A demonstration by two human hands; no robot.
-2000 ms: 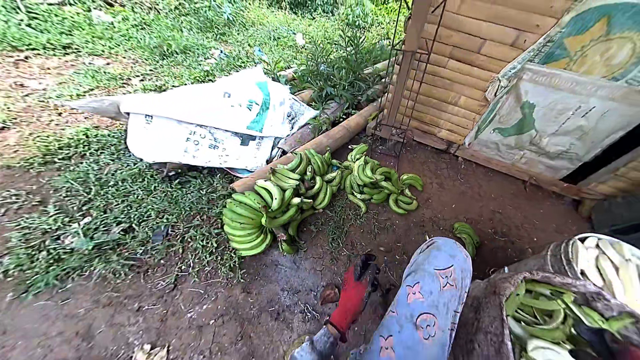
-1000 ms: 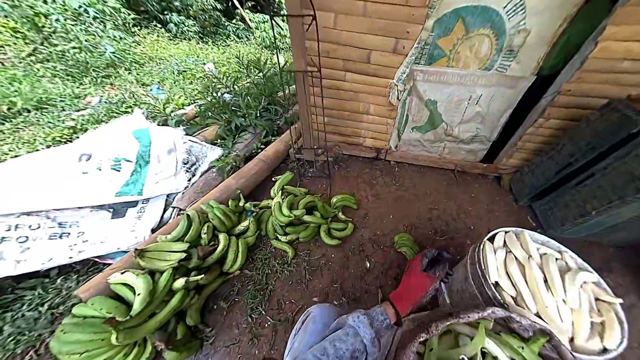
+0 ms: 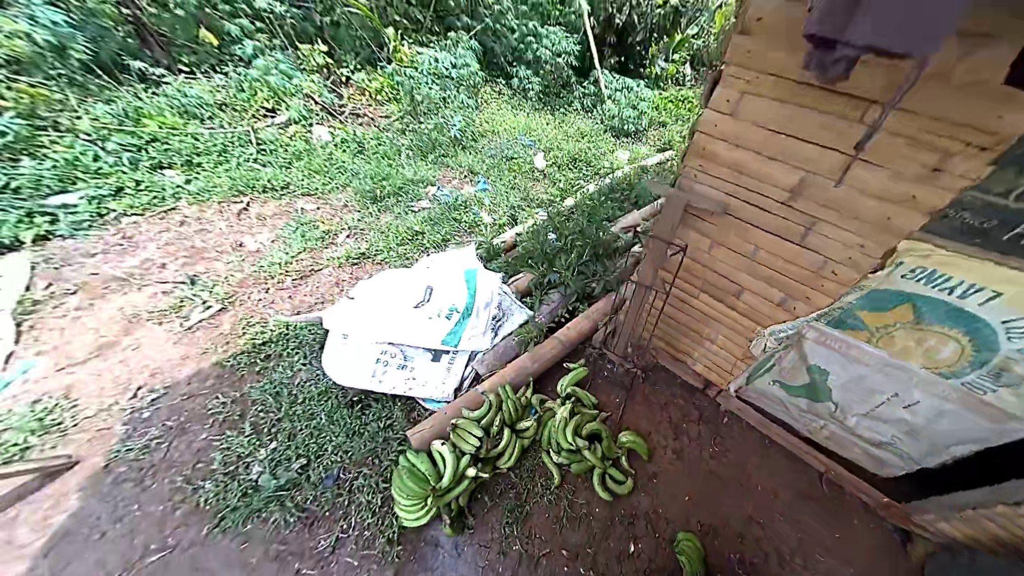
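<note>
Neither my left hand nor my right hand shows in the head view now. Green bananas lie on the ground in a heap of several bunches: one large bunch [image 3: 428, 484] at the left, another cluster [image 3: 576, 432] to its right. A separate small bunch [image 3: 690, 552] rests on the bare soil at the lower edge. Just behind the heap runs a thick bamboo pole [image 3: 520, 372]. Beyond the pole, a white woven sack [image 3: 400, 320] is spread over something that I cannot make out.
A bamboo-slat wall [image 3: 768, 208] with printed sacks [image 3: 888, 400] hung on it stands at the right. A rusty metal frame [image 3: 652, 304] leans at its corner. Grass and weeds [image 3: 296, 432] cover the ground at the left, with thick greenery behind.
The view has swung up and to the left. The red-gloved hand, the bucket of peeled bananas and the sack of peels, in view a second ago, are out of frame.
</note>
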